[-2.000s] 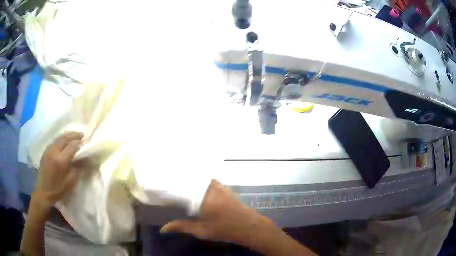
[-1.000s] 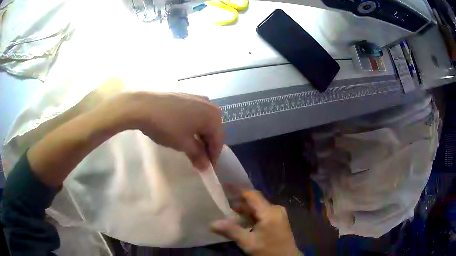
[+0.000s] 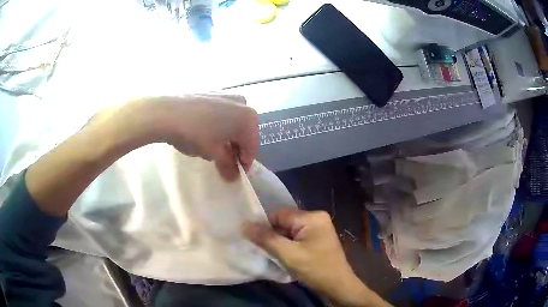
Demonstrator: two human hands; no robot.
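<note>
A white to cream garment panel (image 3: 162,210) hangs over the table's front edge and drapes over my lap. My left hand (image 3: 207,132) comes in from the left in a dark sleeve and pinches the upper end of a narrow folded edge (image 3: 253,195). My right hand (image 3: 294,237) pinches the same edge lower down, between thumb and fingers. The edge is stretched between both hands. The dark cylinder beside the needle (image 3: 200,23) shows at the top, in glare. The needle itself cannot be made out.
A smartphone (image 3: 351,54) lies right of the needle area, with yellow-handled snips (image 3: 264,11) behind. A small clear case (image 3: 440,65) is at the right. A layered cream bundle (image 3: 447,210) hangs below the table's scale edge (image 3: 360,123). Crumpled white cloth (image 3: 30,60) lies far left.
Since two seconds ago, the view has shifted down and right, and both hands have come together on one edge. Over the last second, my right hand has moved slightly up.
</note>
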